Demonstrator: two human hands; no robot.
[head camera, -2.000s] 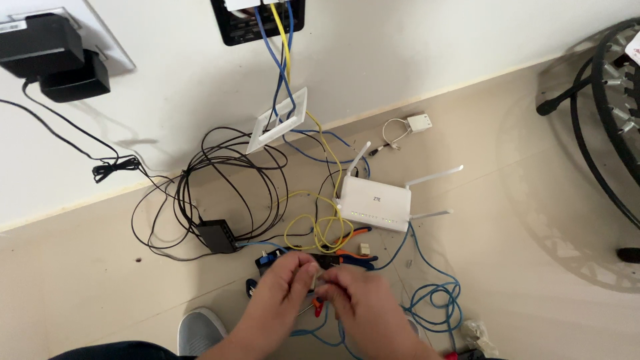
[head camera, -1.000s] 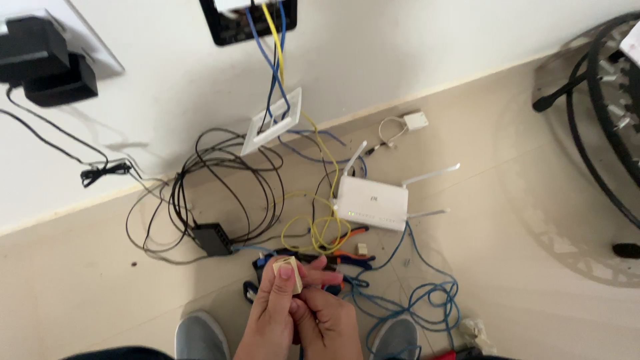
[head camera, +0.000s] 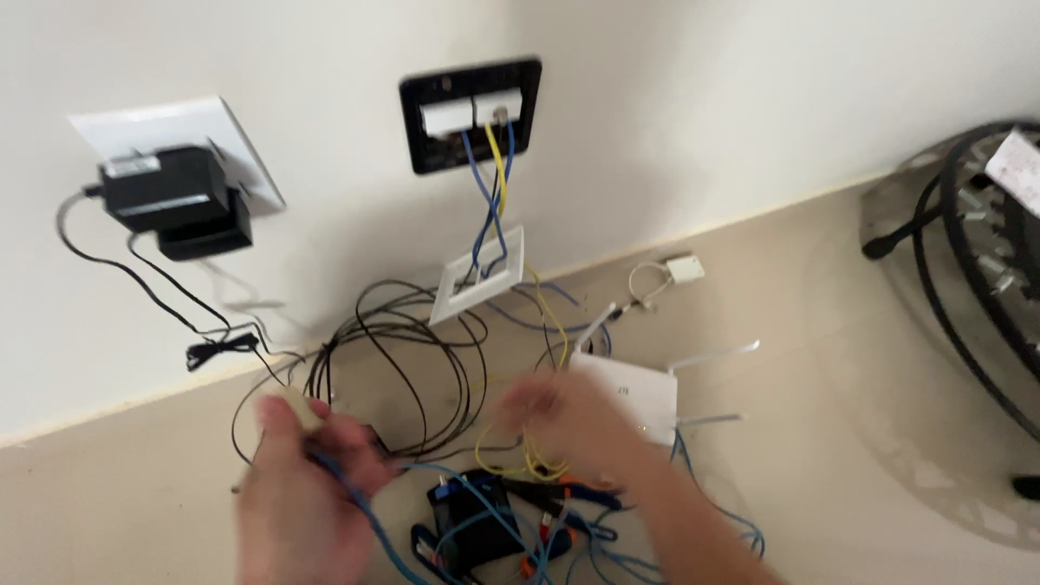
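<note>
My left hand (head camera: 313, 471) is shut on a small cream connector piece (head camera: 299, 408), with a blue network cable (head camera: 366, 513) running from the hand toward the floor. My right hand (head camera: 569, 422), blurred by motion, is over the yellow cable (head camera: 528, 465) beside the white router (head camera: 638, 398); whether it holds anything cannot be told. Beyond the hands, a white faceplate frame (head camera: 513, 272) hangs on blue and yellow cables (head camera: 497, 166) that come out of the black wall box (head camera: 410, 122). Coiled black cable (head camera: 390, 329) lies between the hands and the wall.
Black power adapters (head camera: 166, 191) are plugged in at the upper left. Below the hands lie a black case (head camera: 471, 520), orange-and-blue handled tools (head camera: 593, 493) and tangled blue cable. A small white box (head camera: 685, 269) rests near the wall. A round black-framed object (head camera: 951, 211) stands at the right.
My hands were together over the tools and are now apart, the left one further left with the cream piece, the right one near the router. The view has shifted up toward the wall.
</note>
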